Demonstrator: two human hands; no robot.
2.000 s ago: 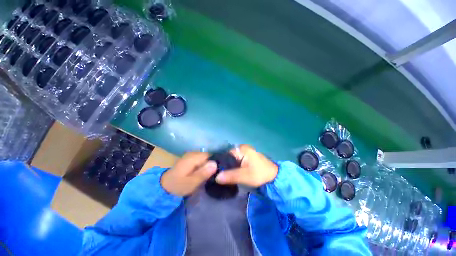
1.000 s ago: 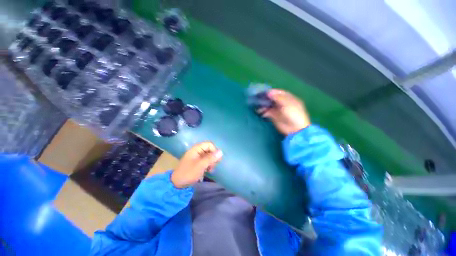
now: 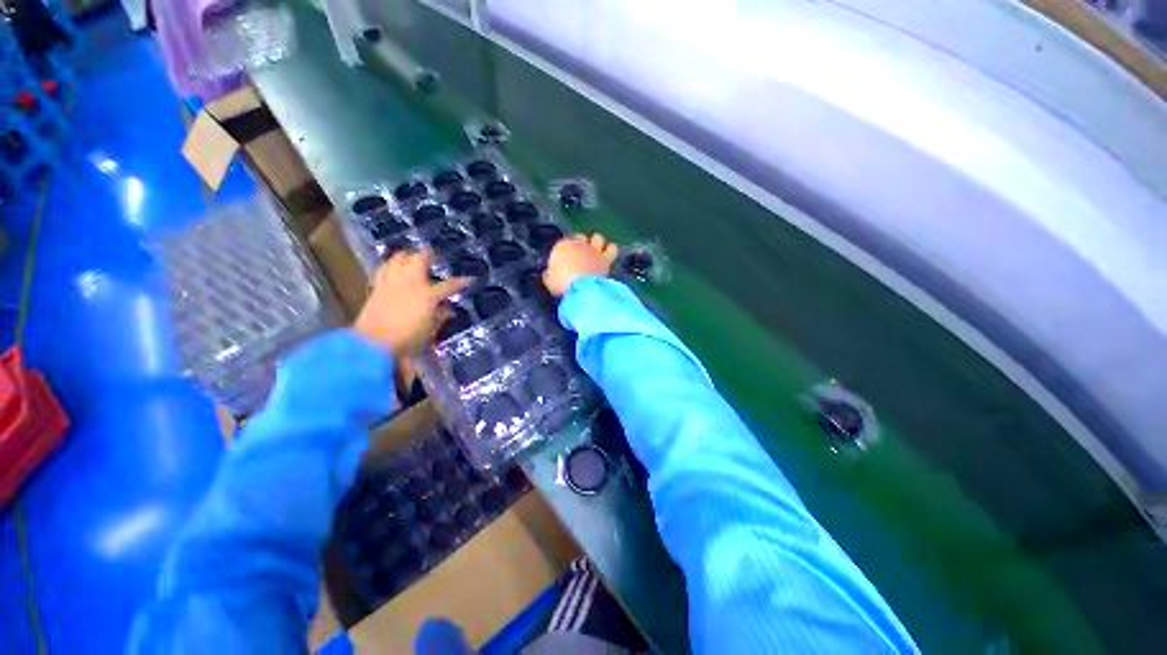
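Note:
A clear blister tray (image 3: 518, 339) filled with round black parts lies on the green bench in front of me. My left hand (image 3: 407, 302) is on the tray's left edge, fingers over the pockets. My right hand (image 3: 579, 260) is at the tray's right edge, fingers curled; what lies under its fingers is hidden. One round black part (image 3: 586, 470) lies on the bench just below the tray's near end.
An open cardboard carton (image 3: 480, 582) with a filled tray stands below the bench edge. Stacked clear trays (image 3: 243, 288) stand at the left. Black parts on film (image 3: 843, 416) lie along the green strip. A red object (image 3: 23, 422) is at far left.
The view has turned left along the bench. My right hand has let go of the black part it held and is at the tray. My left hand has moved onto the tray.

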